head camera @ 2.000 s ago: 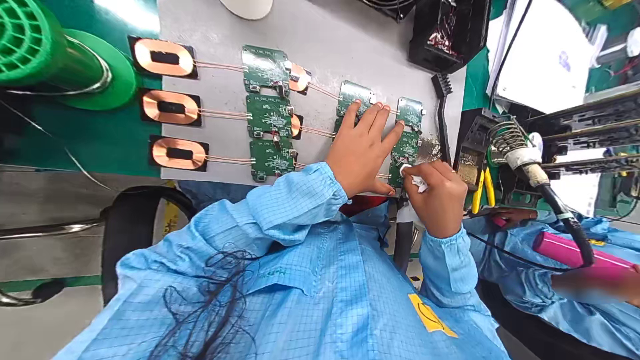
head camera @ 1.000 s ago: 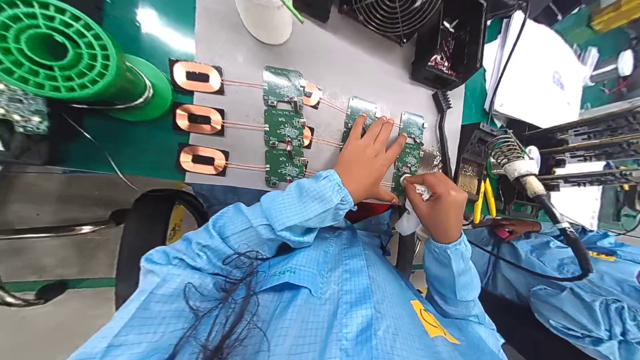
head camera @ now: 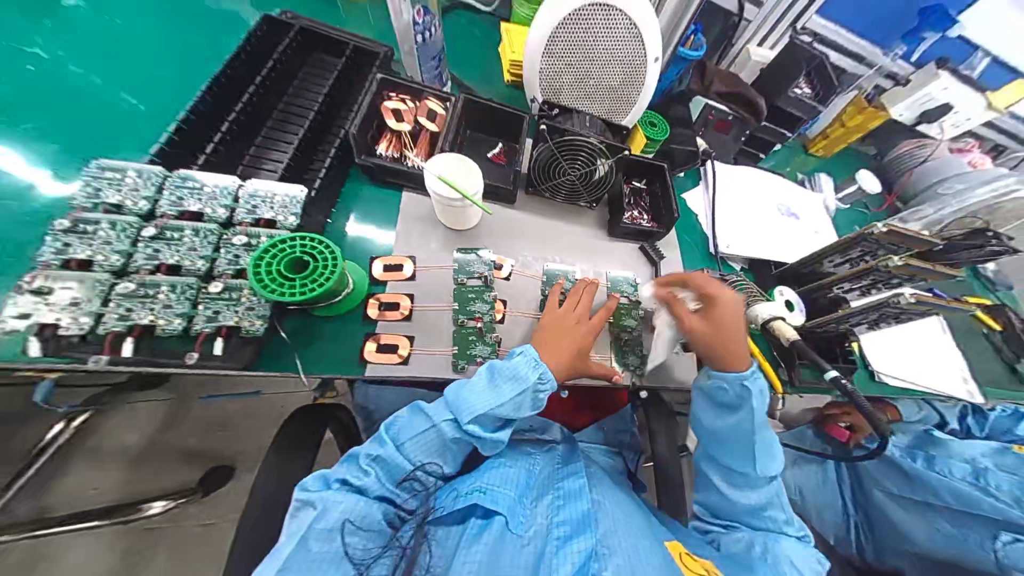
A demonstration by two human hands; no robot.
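Observation:
My left hand (head camera: 572, 328) lies palm down with fingers spread over the middle and right green circuit boards, partly hiding them. In my right hand (head camera: 704, 320) is a crumpled white wipe (head camera: 662, 336), which hangs at the right edge of the right-hand column of circuit boards (head camera: 628, 336). To the left, a column of green boards (head camera: 474, 306) is joined by thin wires to flat copper coils (head camera: 390, 306) on black backing. All of these rest on a grey mat (head camera: 524, 228). Whether my left hand grips a board or only presses on it, I cannot tell.
A green solder spool (head camera: 296, 268) stands left of the coils, beside rows of circuit boards (head camera: 164, 248). Behind are a white tub (head camera: 454, 192), black bins (head camera: 485, 148) and a fan (head camera: 572, 170). At right are a brush (head camera: 653, 258), a coiled soldering iron holder (head camera: 776, 312) and a co-worker's hand (head camera: 848, 420).
My right hand with the wipe has moved up and away from the lower right boards. My left hand stays over the boards. The view has tilted up, showing more of the bench.

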